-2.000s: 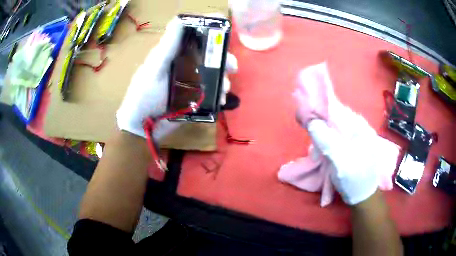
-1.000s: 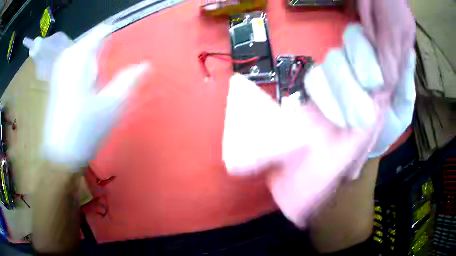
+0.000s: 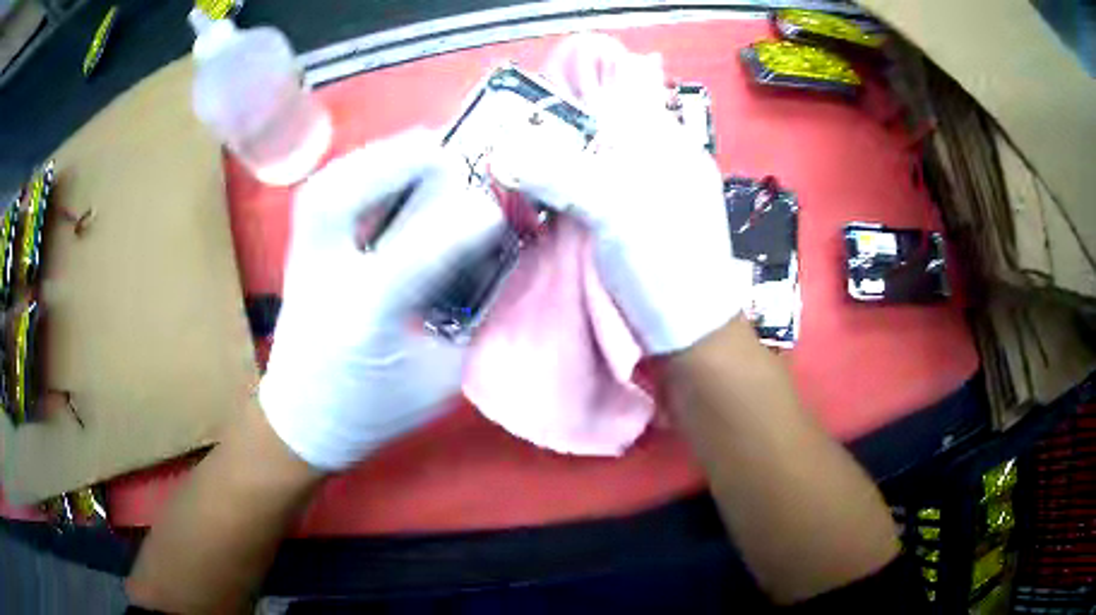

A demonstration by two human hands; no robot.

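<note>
A black wired module (image 3: 487, 282) with a clear, shiny rim is held tilted above the red mat, between both hands. My left hand (image 3: 379, 288), in a white glove, is closed around its left side and covers much of it. My right hand (image 3: 631, 210), also gloved in white, is at the module's right side and holds the pink cloth (image 3: 571, 348), which hangs below the hand and also shows above it. Red lead wires (image 3: 514, 210) show between the hands. The right fingertips are blurred.
A bottle (image 3: 264, 108) stands at the mat's upper left. Modules with yellow faces (image 3: 803, 66) lie at the top right; black modules (image 3: 895, 262) lie at the right. A cardboard sheet (image 3: 144, 264) is at left, upright cardboard dividers (image 3: 1004, 240) at right, a crate (image 3: 962, 529) at lower right.
My left hand, empty and open a second ago, is now closed on a module. My right hand with the cloth has come to the module. The view has shifted left from a second ago.
</note>
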